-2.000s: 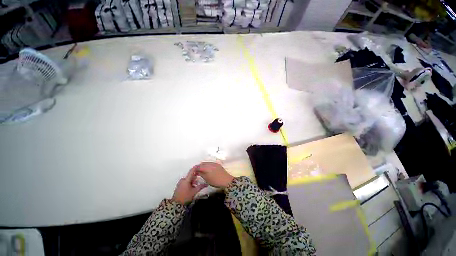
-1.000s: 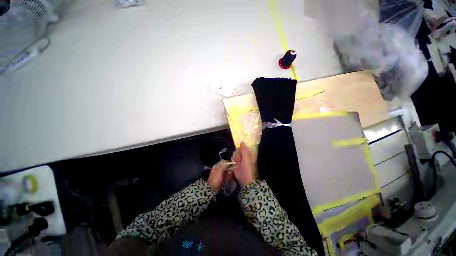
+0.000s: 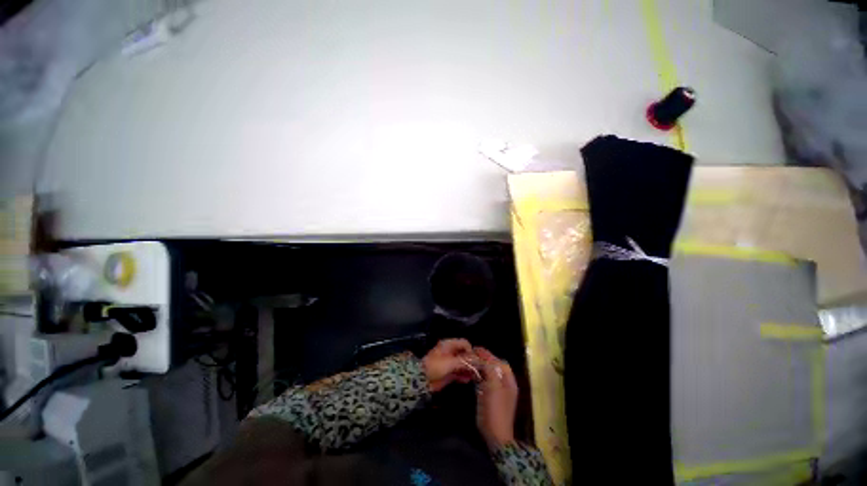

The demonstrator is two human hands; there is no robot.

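My left hand and my right hand meet at the fingertips over the dark gap in front of the white table. They pinch a thin pale strip between them; its ends are too small to tell. To their right a long black bundle of fabric lies over the taped board and grey sheet. A pale tie strip is knotted round the bundle near its far end. My hands do not touch the bundle.
The white table lies ahead, with a small white scrap and a dark thread spool. A yellow-taped grey sheet is right of the bundle. A round dark bin stands below the table edge. A white stand is at left.
The view has turned down and left, so the bundle and spool appear further right. My hands have moved away from the board's edge, over the dark gap, still together.
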